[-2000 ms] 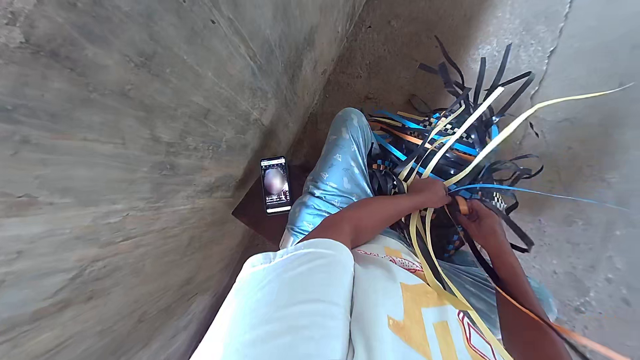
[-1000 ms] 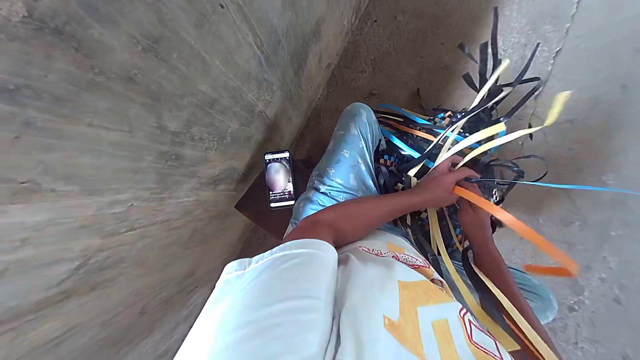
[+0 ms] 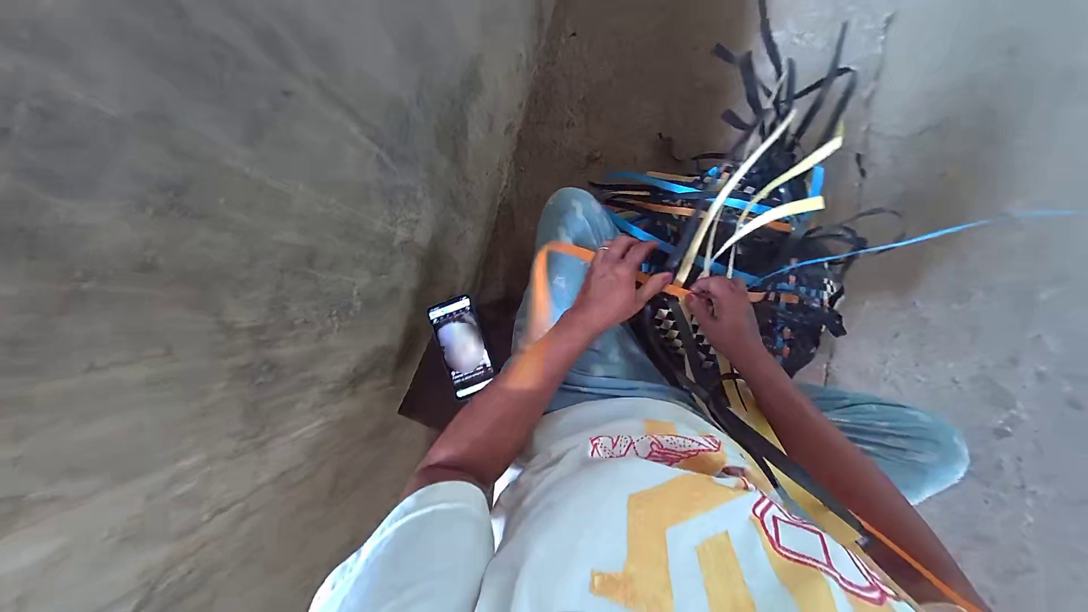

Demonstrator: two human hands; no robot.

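Observation:
Between my knees lies a partly woven piece of flat strips [image 3: 680,333], checkered black and pale, with many loose ends. My left hand [image 3: 614,285] holds an orange strip [image 3: 544,276] between thumb and fingers; its blurred free end loops left over my forearm. My right hand [image 3: 722,310] pinches the same orange strip at the weave, close to the left thumb. Pale yellow strips [image 3: 738,183] rise between the hands and fan out beyond them. Blue strips [image 3: 901,242] reach to the right, and black strips [image 3: 752,85] spread at the top. Other black and yellow strips run down over my shirt.
A phone [image 3: 461,347] with its screen lit rests on a dark brown surface [image 3: 425,391] left of my knee. A rough grey concrete wall [image 3: 255,212] rises at the left. Concrete floor [image 3: 1003,340] extends at the right.
The orange strip's free end, at the right a second ago, now loops at the left. My left hand has moved from the pale strips to the left with it.

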